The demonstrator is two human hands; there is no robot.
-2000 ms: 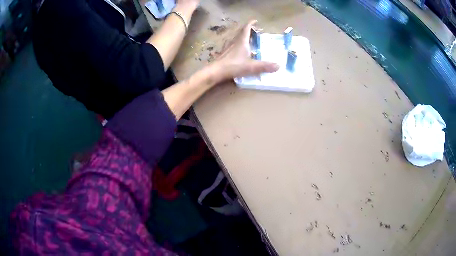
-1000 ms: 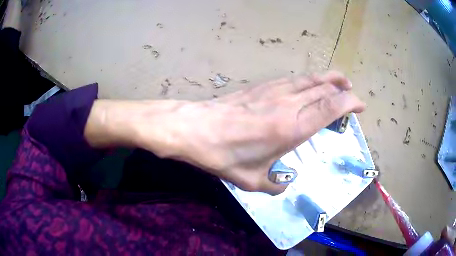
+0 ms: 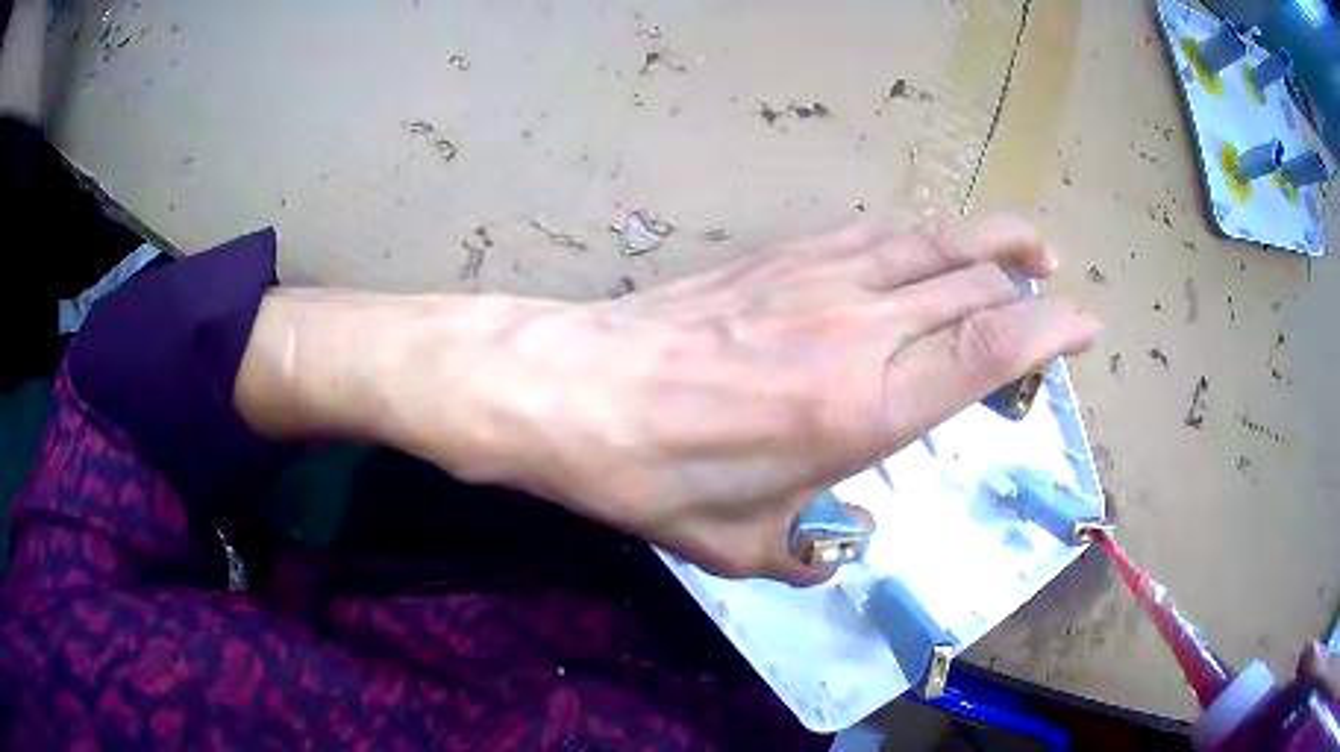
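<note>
A white square plate (image 3: 801, 632) with four grey-blue posts lies at the bench's front edge, lower centre right. My left hand (image 3: 705, 382) rests over its upper left part, fingers and thumb around posts, holding it. A squeeze bottle (image 3: 1242, 713) with pink-red liquid is at the lower right corner, partly cut off. Its red nozzle (image 3: 1161, 610) points up left, the tip at the end of the right post (image 3: 1051, 507). My right hand (image 3: 1318, 688) shows only as a blurred bit of fingers on the bottle at the right edge.
A second white plate (image 3: 1249, 206) with posts and yellow rings at their bases lies at the upper right. Dark debris (image 3: 794, 112) is scattered on the tan bench. A tape seam (image 3: 1014, 103) crosses it. A blue rim (image 3: 999, 705) shows below the bench edge. A dark sleeve is at the far left.
The view moved from the earlier plate and white bundle to this plate. Since one second ago, the yellow-ringed plate has shifted up at the right; the nozzle tip has moved slightly left onto the post end.
</note>
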